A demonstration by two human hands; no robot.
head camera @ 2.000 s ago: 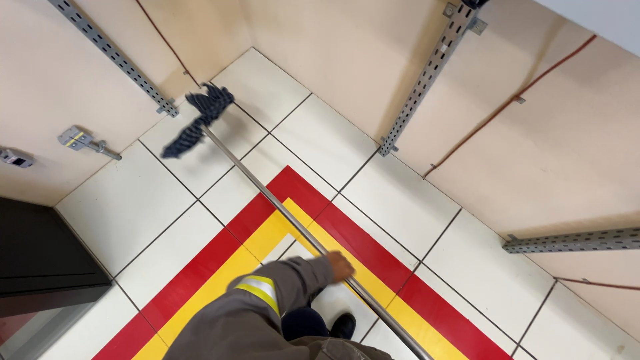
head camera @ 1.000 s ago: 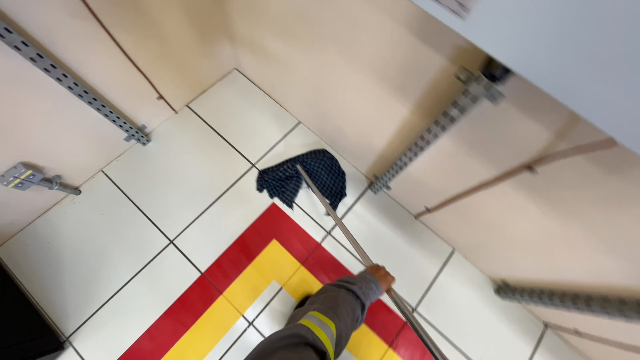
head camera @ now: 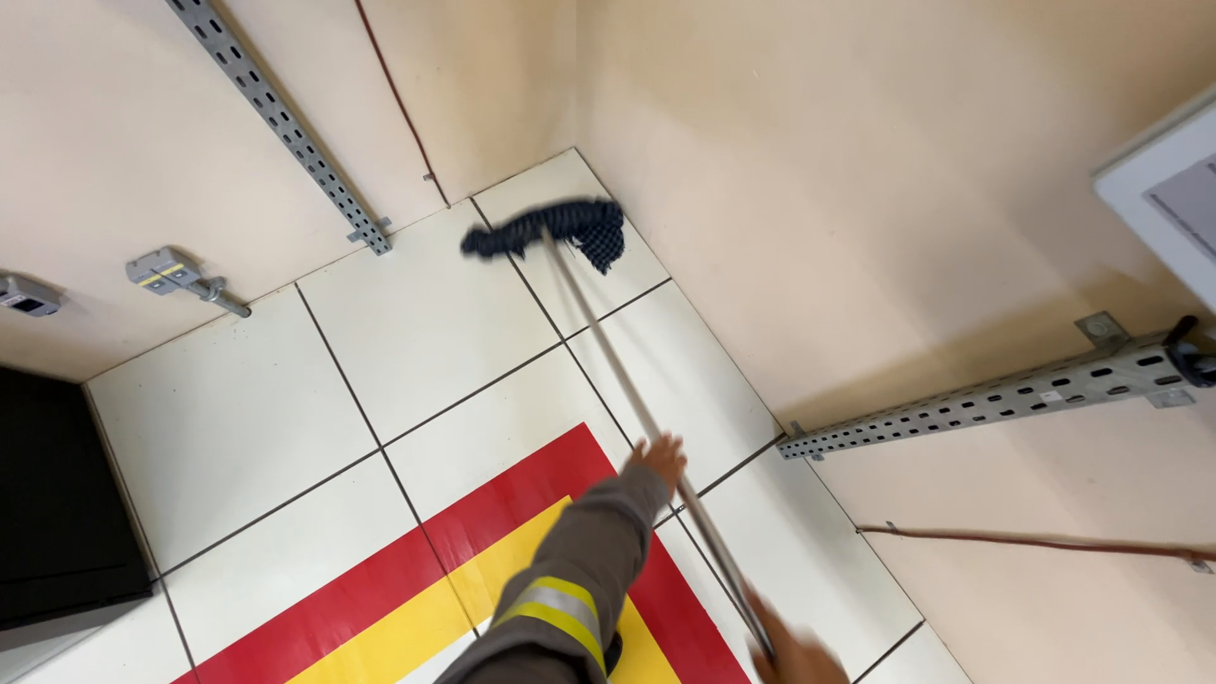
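Observation:
A metal pole [head camera: 619,370] runs diagonally over the tiled floor, with a dark blue checked cloth [head camera: 560,224] draped over its far end near the room's corner. My left hand [head camera: 662,460], in a grey sleeve with a reflective band, is around the middle of the pole; some of its fingers look loosely spread. Lower down, at the bottom edge, my right hand [head camera: 798,654] grips the near part of the pole and is blurred. The cloth lies over white tiles close to both walls.
Perforated metal channels [head camera: 294,138] [head camera: 988,394] stand against the walls. A grey electrical box [head camera: 163,273] is on the left wall, above a black cabinet [head camera: 66,503]. Red and yellow floor tape [head camera: 399,584] forms a corner. A white panel [head camera: 1164,190] juts in at right.
The cloth end of the pole has moved from beside the right wall's channel to the room's corner. My right hand has come into view at the bottom. The view has shifted.

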